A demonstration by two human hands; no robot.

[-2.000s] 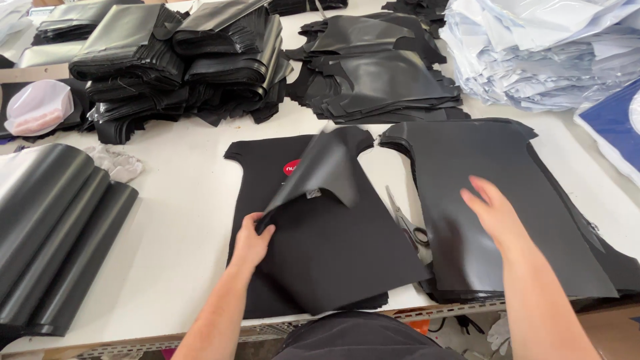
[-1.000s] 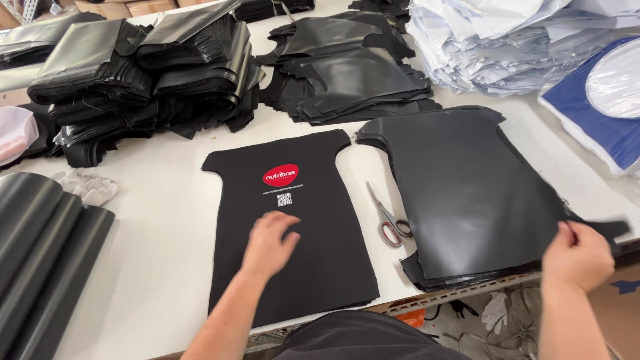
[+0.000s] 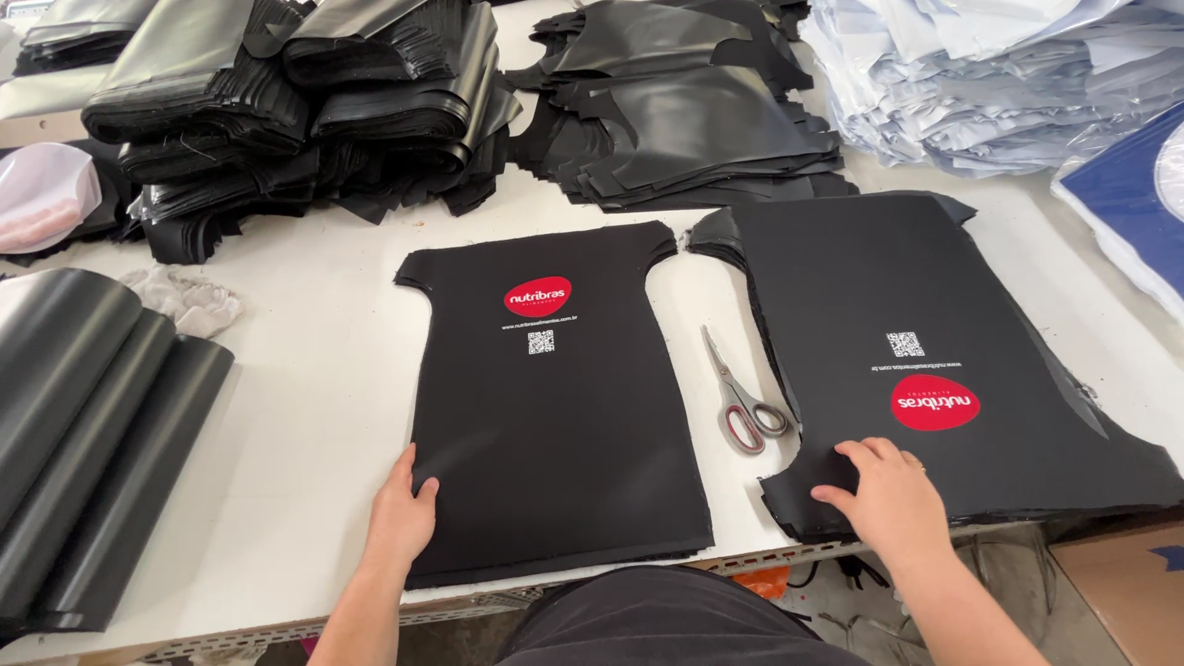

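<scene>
A stack of black cut fabric panels (image 3: 555,435) lies flat in front of me, its top panel printed with a red oval logo and a square code. My left hand (image 3: 404,513) rests at the left edge of this stack, thumb on top, fingers along the side. To the right lies a second stack of black panels (image 3: 832,277); its top one shows the same print upside down. My right hand (image 3: 883,490) is on the lower left part of that stack, fingers bent and thumb apart; whether it pinches the fabric is unclear. Scissors (image 3: 740,407) with grey and red handles lie between the stacks.
Folded black material (image 3: 203,102) is piled at the back left, more cut black pieces (image 3: 684,129) at the back middle. Plastic-wrapped pale sheets (image 3: 980,92) and a blue packet (image 3: 1133,194) lie at the right. Black rolls (image 3: 111,435) lie at the left on the white table (image 3: 305,388).
The right stack's top showed a plain, glossy grey-black face before; now a printed matte face is up. My right hand has moved left from that stack's right corner, my left hand to the left stack's edge.
</scene>
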